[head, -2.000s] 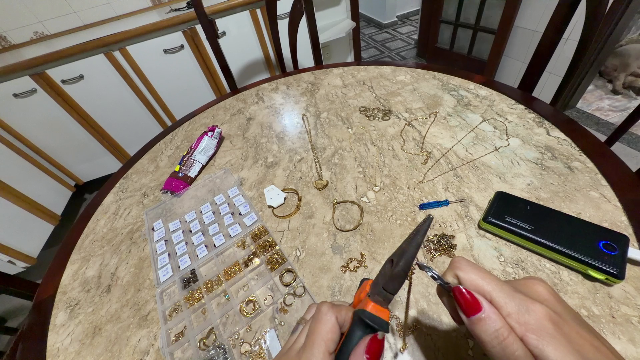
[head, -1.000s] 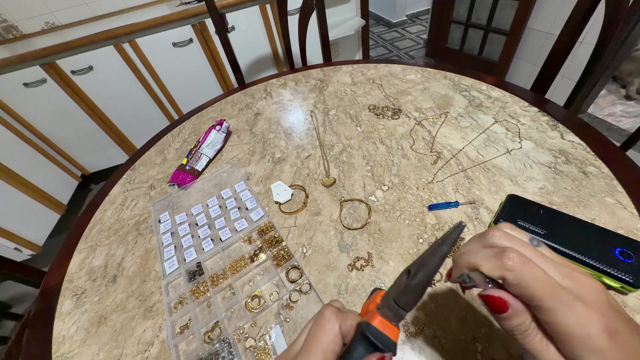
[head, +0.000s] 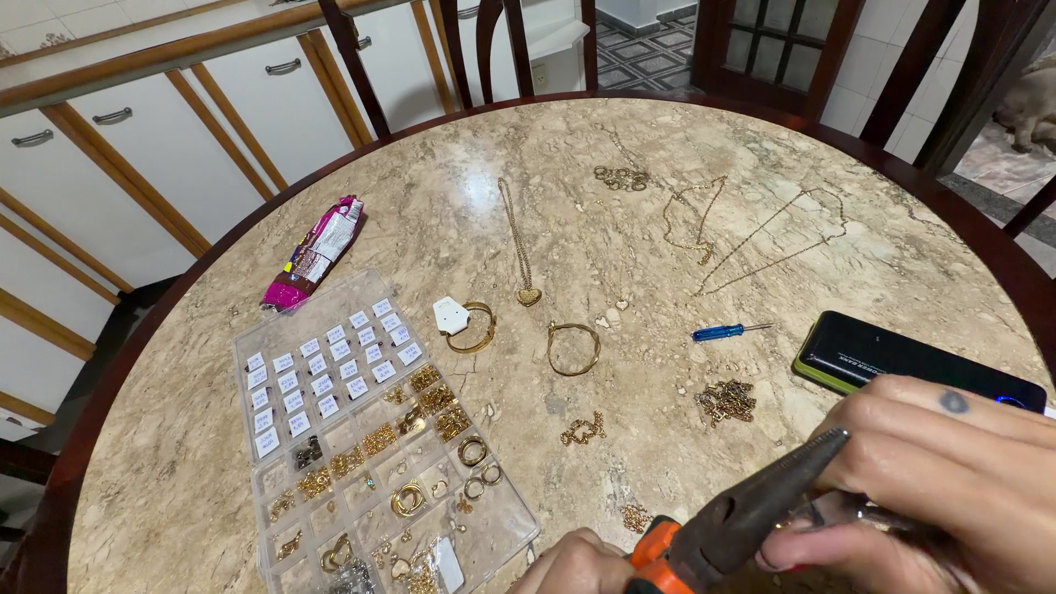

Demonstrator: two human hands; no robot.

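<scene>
Orange-handled long-nose pliers are held in my left hand at the bottom edge, their dark jaws pointing up and right. My right hand is closed around a small metal tool, mostly hidden by the fingers, right beside the jaws. A small gold-coloured piece seems to be at the fingertips, too covered to make out. Beyond the hands lie a heap of gold-coloured chain, a blue screwdriver, a shorter chain piece and a small pile of links.
A clear compartment box of jewellery parts and labelled packets lies left. Around it are a pink wrapper, a bracelet with a white card, a twisted bangle, a heart-pendant necklace, chains and a black power bank.
My right hand has turned so its back and knuckles now face up and cover most of the small metal tool. The pliers remain in my left hand.
</scene>
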